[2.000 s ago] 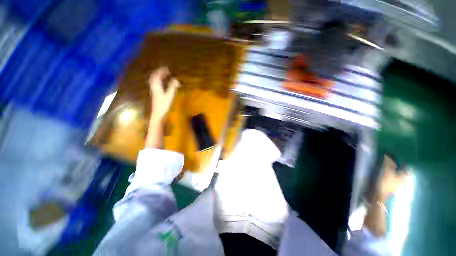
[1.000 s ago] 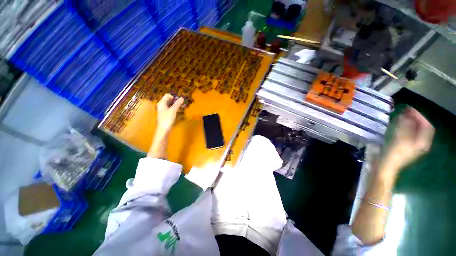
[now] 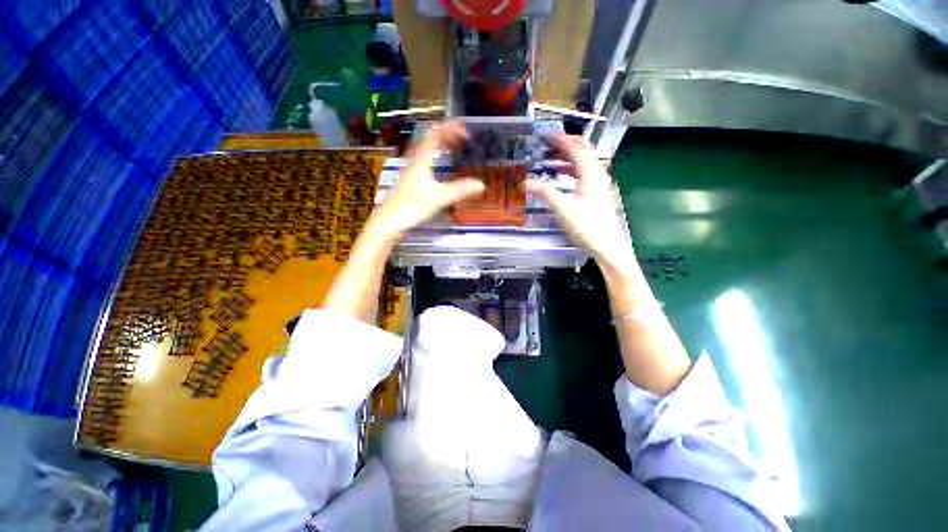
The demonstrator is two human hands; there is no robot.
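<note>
My left hand (image 3: 428,192) and my right hand (image 3: 582,192) are at the left and right sides of the orange fixture (image 3: 489,213) on the silver slotted table (image 3: 489,249). Their thumbs point inward over it and the fingers reach to its back. Dark slots or parts show on the fixture. A grey and dark plate-like thing (image 3: 499,140) lies between my fingertips, behind the fixture; I cannot tell if I hold it or if it belongs to the machine. The fingers are blurred, and any part held in them cannot be made out.
The yellow-orange tray (image 3: 255,322) at left carries rows of dark moulded parts (image 3: 244,197). Blue crates (image 3: 125,135) stand beyond it, with a white squeeze bottle (image 3: 324,120) behind. A dark part (image 3: 665,266) lies on the green surface (image 3: 832,301) at right. A red knob (image 3: 483,8) is above.
The view has turned right and now faces the machine. My left hand has left the tray and my right hand has left the green side; both are now at the orange fixture.
</note>
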